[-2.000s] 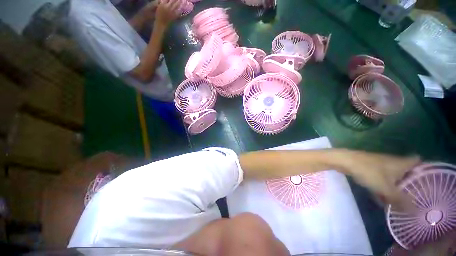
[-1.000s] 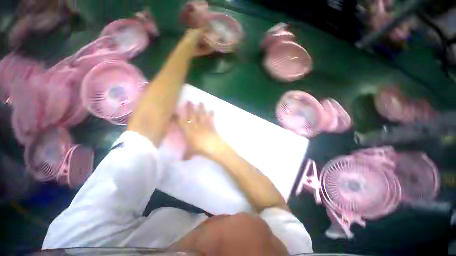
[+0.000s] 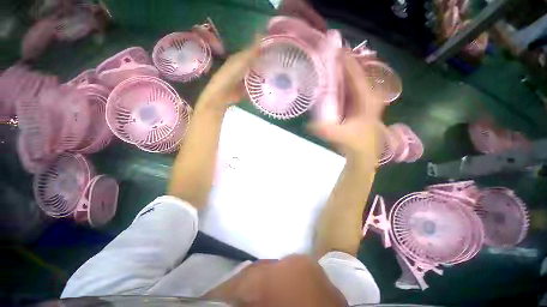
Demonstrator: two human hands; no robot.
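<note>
My left hand (image 3: 233,79) is at the left rim of a pink clip fan (image 3: 282,77) and holds it above the far edge of the white sheet (image 3: 270,180). The fan's round ribbed side faces me. My right hand (image 3: 358,123) is blurred, with thumb and fingers around a blurred pink part (image 3: 331,78) just right of the fan. Whether that part is a loose grille seen edge-on or part of the fan, I cannot tell. The sheet shows only faint marks near its left edge.
Grouped clip fans (image 3: 144,113) overlap at the left, with stacked ribbed rounds (image 3: 51,120) beyond. Another fan (image 3: 182,57) lies behind my left hand. More clip fans (image 3: 430,226) lie at the right, below a grey metal bar (image 3: 492,160). One fan (image 3: 384,81) is partly behind my right hand.
The view had swung right before now. Since a second ago, my right hand has left the sheet and moved away to the fan. My left hand has brought a fan nearer. The pink piece on the sheet is gone.
</note>
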